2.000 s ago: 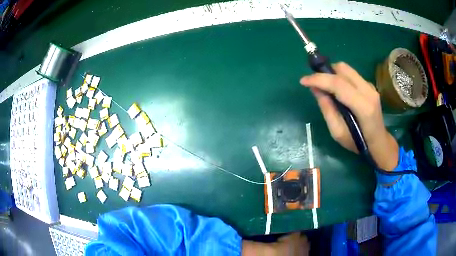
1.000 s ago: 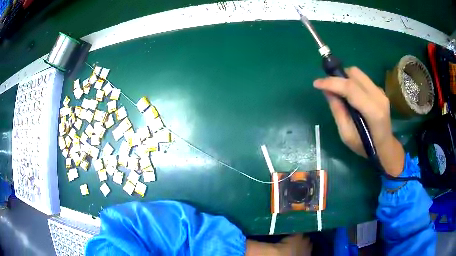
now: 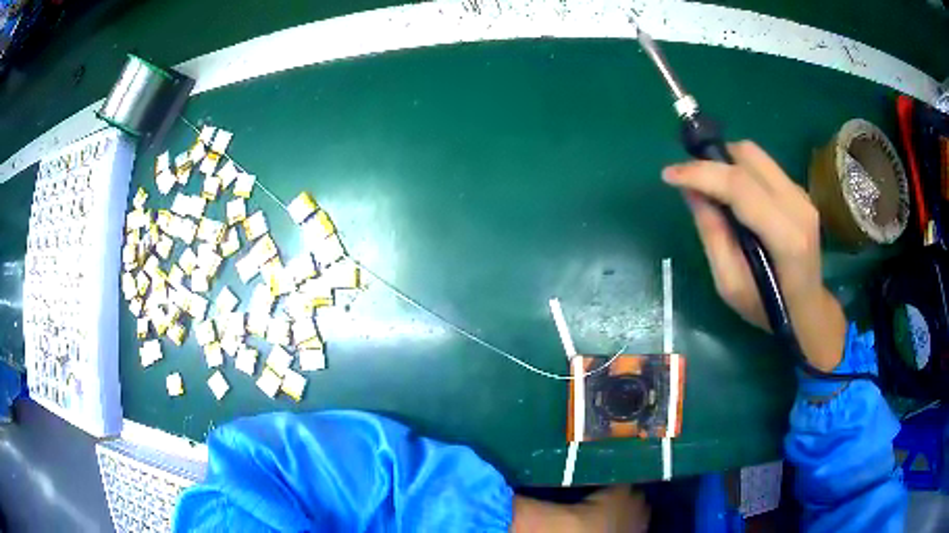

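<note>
My right hand (image 3: pixel 768 245) holds the black handle of a soldering iron (image 3: pixel 718 151), its metal tip up at the white line. The orange-brown fixture (image 3: pixel 624 427) lies near the bench's front edge, its dark centre recess showing, with two white strips (image 3: pixel 668 312) across it. Thin solder wire (image 3: pixel 447 325) runs from the spool (image 3: pixel 138 96) over the battery cells to the fixture, its end curling above it. A loose pile of battery cells (image 3: pixel 193 260) lies at left. My left hand (image 3: pixel 604 512) is low at the bench edge, blurred and cut off; its fingers are hidden.
White battery trays (image 3: pixel 73 292) stand at far left. A round tan cup (image 3: pixel 864 187) with silvery bits stands at right, beside red and orange items. A black ring with a green-white centre (image 3: pixel 916 335) is at the right edge. A white line (image 3: pixel 499 23) crosses the green bench at the back.
The view has shifted, so the bench items appear slightly to the right of before. My right hand still holds the iron in nearly the same pose. The fixture and cells look unchanged.
</note>
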